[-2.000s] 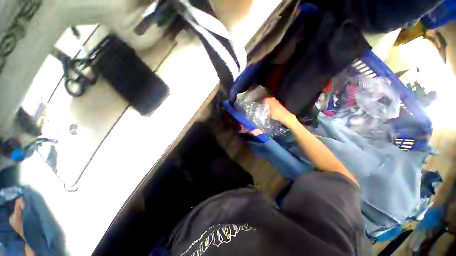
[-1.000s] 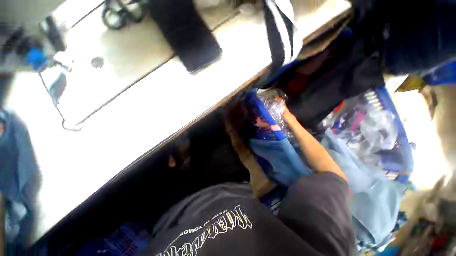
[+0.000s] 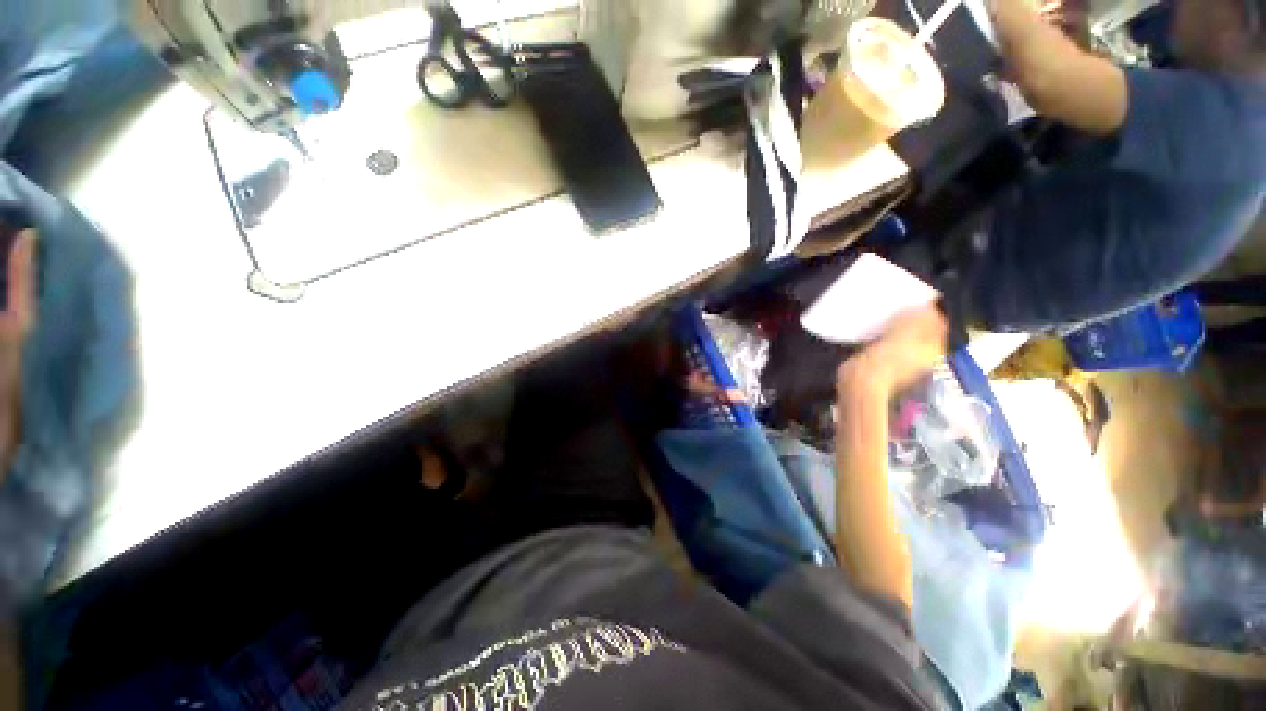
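Observation:
My right hand (image 3: 896, 354) is raised over the blue basket, right of the table, and grips a small pale white piece (image 3: 868, 299). My left hand (image 3: 17, 306) is a blurred sliver, cut off by the left edge, against the blue garment (image 3: 83, 333); its grip cannot be made out. The garment lies bunched at the left of the white machine table (image 3: 458, 313). The sewing machine's needle area (image 3: 299, 136), with a bright blue knob (image 3: 314, 92), is at the upper left.
Black scissors (image 3: 465, 67) and a black phone (image 3: 594, 146) lie on the table. Striped strips (image 3: 772, 167) hang over its edge near a lidded drink cup (image 3: 889, 77). The blue basket (image 3: 1007, 438) holds clear plastic bags. Blue fabric (image 3: 736, 507) drapes over it. Another person (image 3: 1111, 208) is at the upper right.
My right hand has come up out of the basket with the white piece in its grip. The view has shifted, bringing the cup and the other person into sight.

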